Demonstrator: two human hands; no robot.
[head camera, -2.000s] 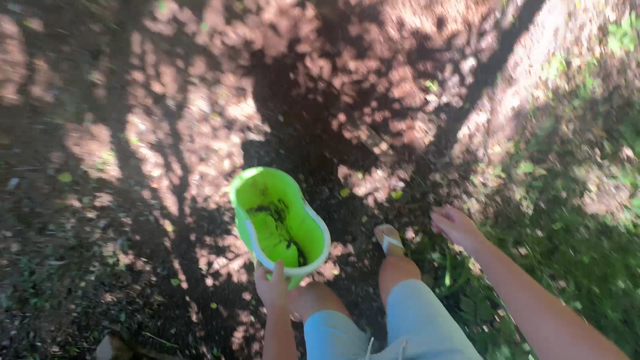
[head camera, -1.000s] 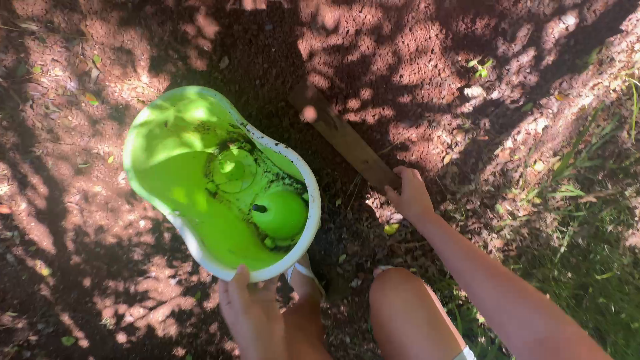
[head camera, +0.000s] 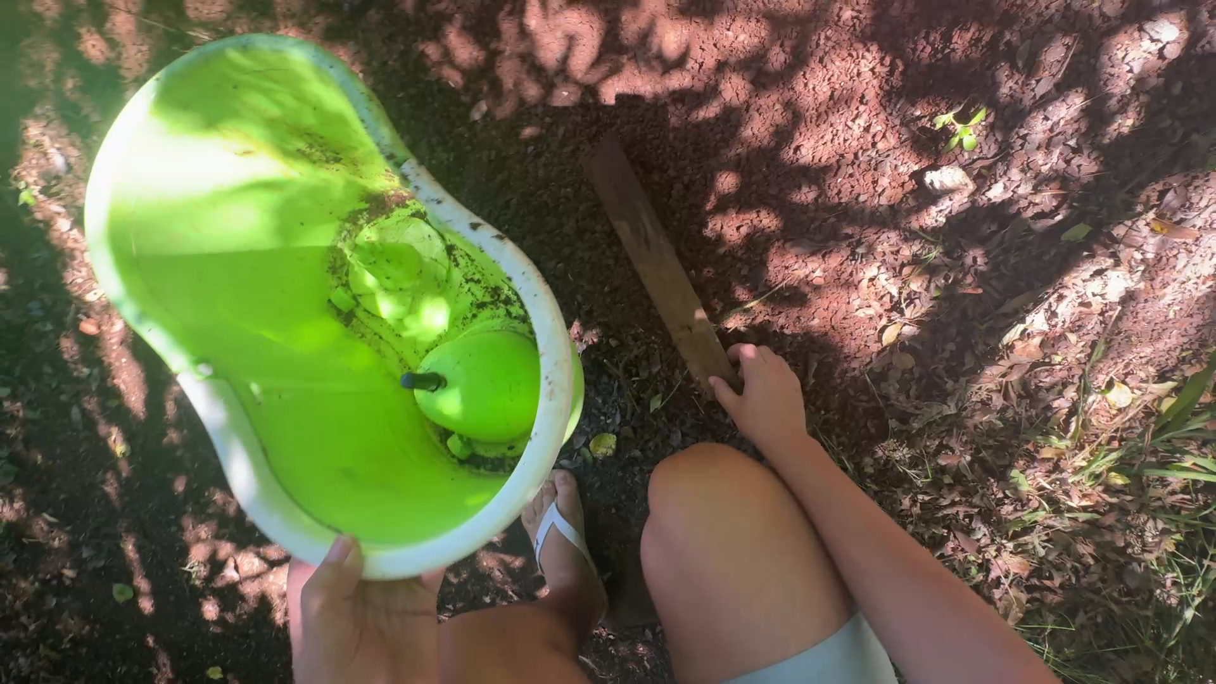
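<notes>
My left hand grips the near rim of a green plastic bucket with a pale rim, thumb on top, fingers underneath. The bucket is waisted like a figure eight and tilted so its inside faces me. Dark dirt clings around a round fitting and a green dome with a short black peg. To the right, my right hand holds the near end of a flat wooden board, thumb and fingers at its edges. The board slants away to the upper left, its far end in shade.
Reddish soil with leaf litter lies all round, in patchy shade. A pale stone and a small green seedling are at the upper right, grass at the right edge. My sandalled foot stands beneath the bucket's near right side.
My right hand, which held nothing two seconds ago, has taken hold of the board. My left hand still holds the bucket, now larger in view. My bent knee now shows beside the right forearm.
</notes>
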